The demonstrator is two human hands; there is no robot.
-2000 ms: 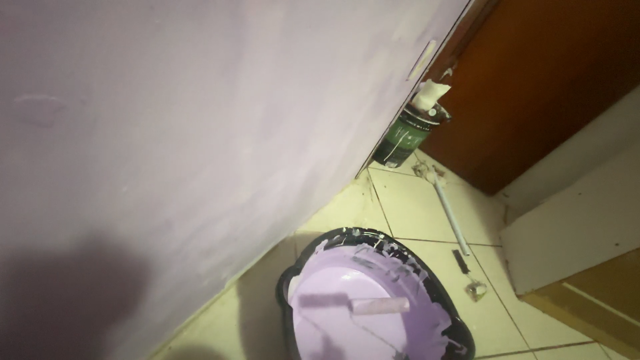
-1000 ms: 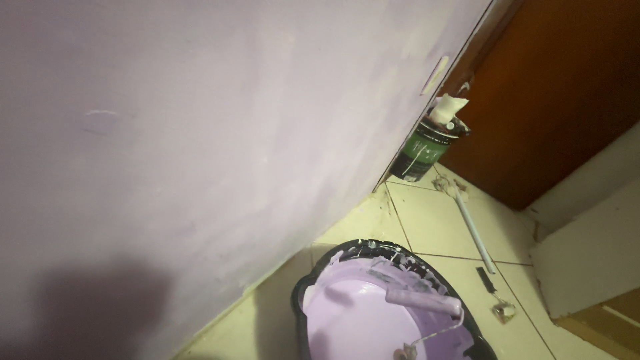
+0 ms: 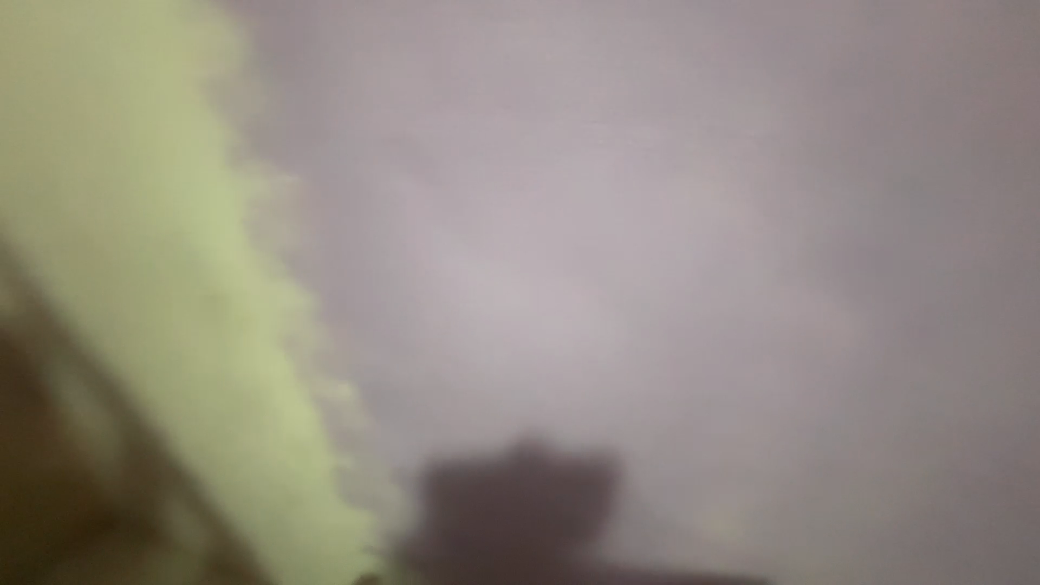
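A wall with lilac paint point(image 3: 569, 244) fills most of the blurred head view. On the left, the lilac ends in a ragged edge against a yellow-green band of wall point(image 3: 162, 244). A dark shadow point(image 3: 520, 504) falls on the lilac paint at the bottom centre. Neither my left hand nor my right hand can be made out, so what they hold or touch is hidden from this view.
A dark brown area point(image 3: 49, 455) lies at the lower left beyond a slanting edge of the yellow-green band. It is too blurred to name.
The view has swung far, from the floor corner to the wall. The black tray of lilac paint, the roller in it and the green container have left the view.
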